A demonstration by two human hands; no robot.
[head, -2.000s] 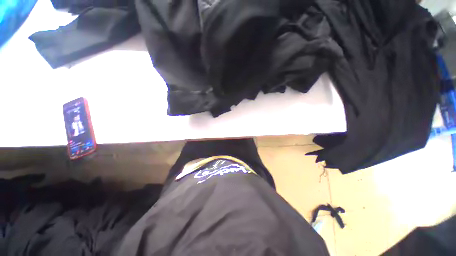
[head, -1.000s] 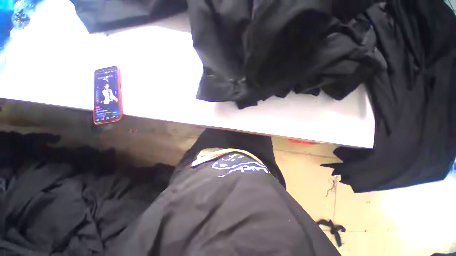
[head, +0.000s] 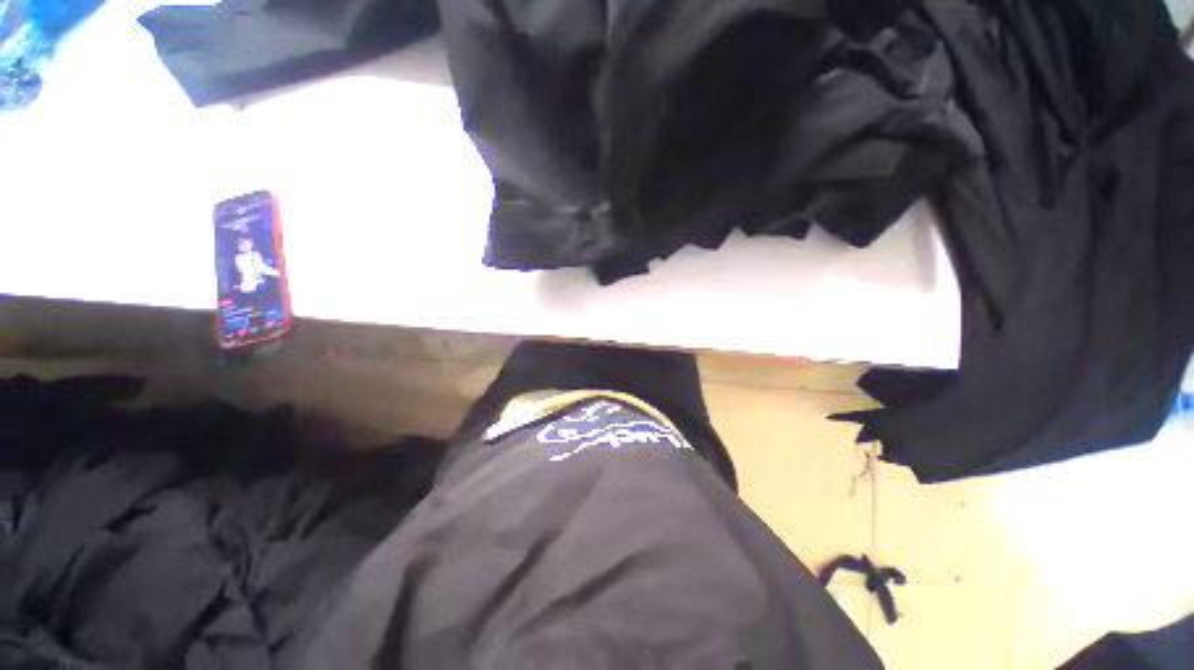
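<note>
No hand is in the picture; my left hand and my right hand are both out of view. A black garment [head: 681, 144] lies crumpled on the white table [head: 367, 183], nearest in front of me, its upper part cut off by the top edge. A narrow folded band [head: 543, 236] shows at its lower left corner. A flat black cloth piece [head: 275, 46] reaches left from it. More black cloth [head: 1074, 262] hangs over the right table edge, with a jagged lower end.
A smartphone [head: 252, 268] with red edge and lit screen lies at the table's front edge, left. Shiny blue plastic [head: 26, 46] is at the top left. A dark cloth pile [head: 170, 537] is low on the left. A black scrap [head: 867, 579] lies on the tiled floor.
The view has shifted and turned, first one way and then partly back. The garment, phone and hanging cloth show no clear movement on the table. No hand appears in any frame.
</note>
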